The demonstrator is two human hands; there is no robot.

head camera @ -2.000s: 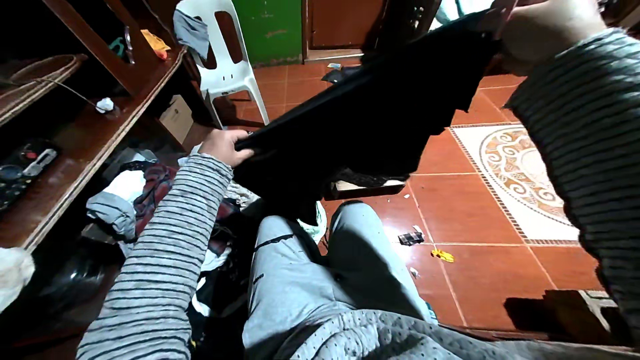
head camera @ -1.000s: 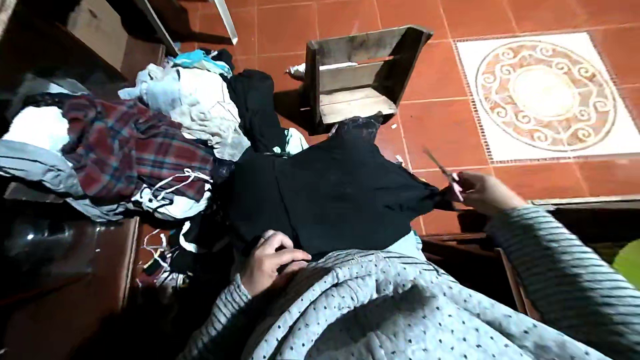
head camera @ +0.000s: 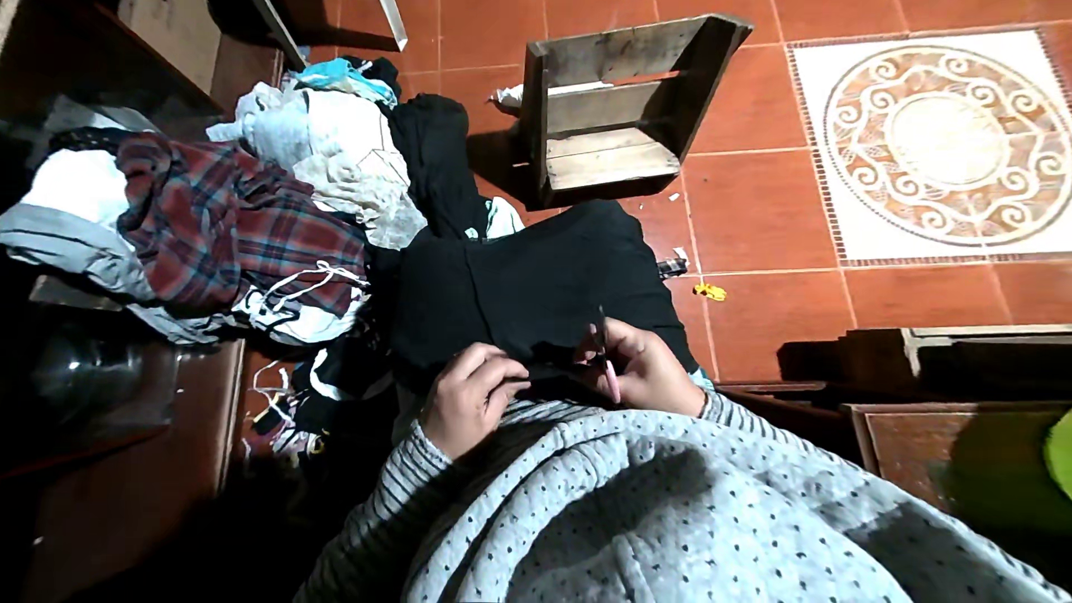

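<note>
A black garment (head camera: 544, 293) lies spread over my lap. My left hand (head camera: 476, 400) pinches its near edge between thumb and fingers. Close by on the right, my right hand (head camera: 641, 368) holds small scissors (head camera: 610, 373) with pink handles, the dark blades pointing away from me. The fingertips of my right hand are also at the cloth's edge; the fold there is dark, so the exact grip is hard to tell.
Heaped clothes lie at the left, among them a red plaid garment (head camera: 251, 218) and pale cloths (head camera: 335, 151). A wooden crate-like object (head camera: 615, 109) stands on the tiled floor ahead. A small yellow object (head camera: 709, 291) lies right of my lap; wooden furniture (head camera: 888, 452) is at the right.
The black garment, held up between both hands at first, now lies on my lap. My right hand, with the scissors, has come in from the right toward my left hand. The view has tilted down.
</note>
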